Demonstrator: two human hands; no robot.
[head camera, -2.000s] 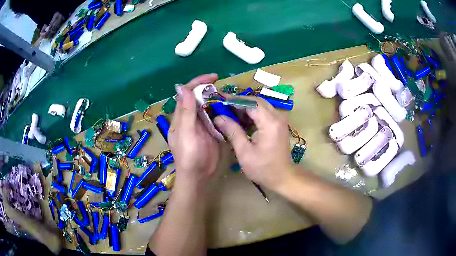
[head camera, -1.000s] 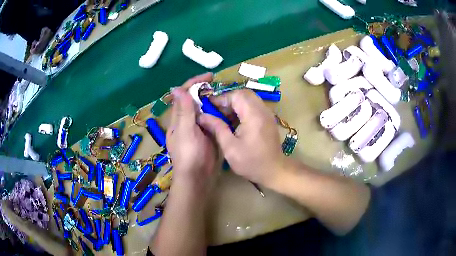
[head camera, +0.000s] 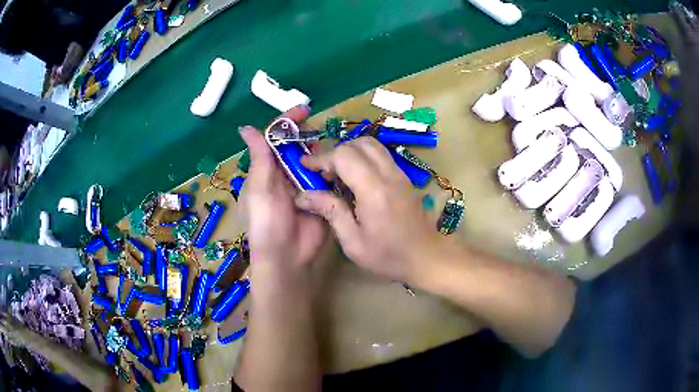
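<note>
My left hand (head camera: 276, 207) holds a white-pink plastic housing (head camera: 280, 130), open side up and tilted. A blue battery cell (head camera: 303, 166) lies in its hollow. My right hand (head camera: 375, 203) has its fingers and thumb on the blue cell and the housing's lower end, which the fingers hide. Wires run from the housing's upper end toward a small green circuit board (head camera: 333, 128) just right of it. I cannot tell whether a tool is in my right hand.
A pile of white-pink housings (head camera: 540, 145) lies right. Blue cells with boards (head camera: 203, 295) lie left. More cells (head camera: 406, 137) and a white block (head camera: 392, 100) lie behind my right hand. Housings ride the green belt (head camera: 169, 122). Another person's arm (head camera: 57, 356) shows lower left.
The blue cell now lies lower in the housing, and more of the housing's opening shows. Both hands have shifted slightly left in view. The housings on the belt have moved left.
</note>
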